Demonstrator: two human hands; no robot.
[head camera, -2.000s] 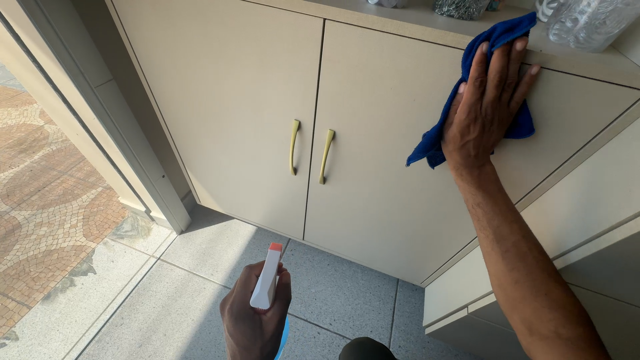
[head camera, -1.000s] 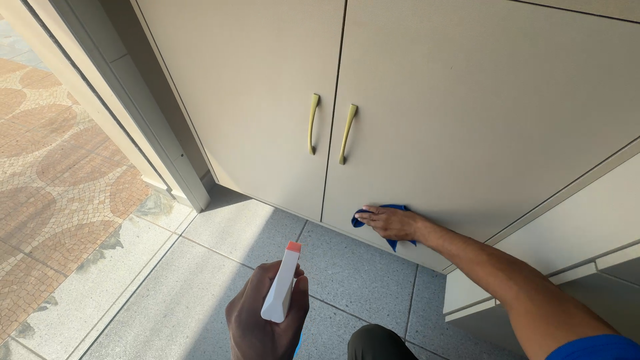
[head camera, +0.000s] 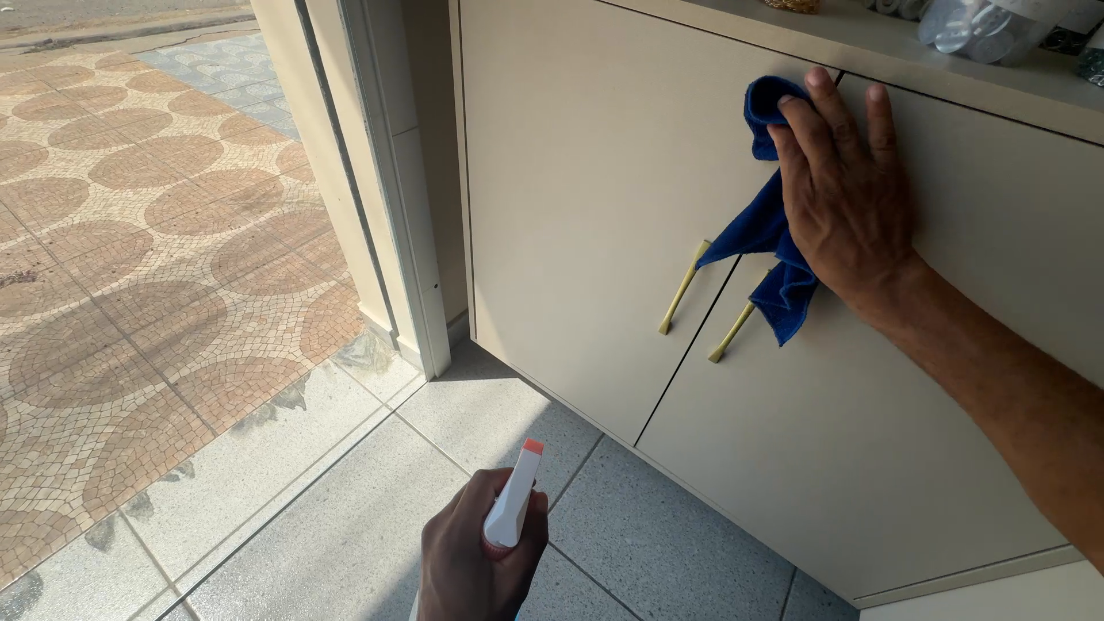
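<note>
My right hand (head camera: 849, 185) lies with spread fingers on a blue cloth (head camera: 759, 220), pressing it against the upper part of the beige cabinet doors (head camera: 586, 190), near the seam between them. Loose folds of the cloth hang down over the upper ends of the two brass-coloured handles (head camera: 686, 289). At the bottom of the view my left hand (head camera: 483, 543) is closed around the neck of a spray bottle, whose white trigger head (head camera: 513, 500) has a red-orange nozzle. The bottle's body is mostly hidden by the hand.
Clear plastic packages (head camera: 983, 30) stand on the cabinet's top ledge at the upper right. Grey speckled floor tiles (head camera: 655, 526) run below the doors. To the left are a door frame (head camera: 405, 190) and, beyond it, patterned mosaic paving (head camera: 164, 233).
My right hand with the blue cloth has moved from the bottom of the right door up to the top near the seam. My left hand still holds the spray bottle. The view has shifted.
</note>
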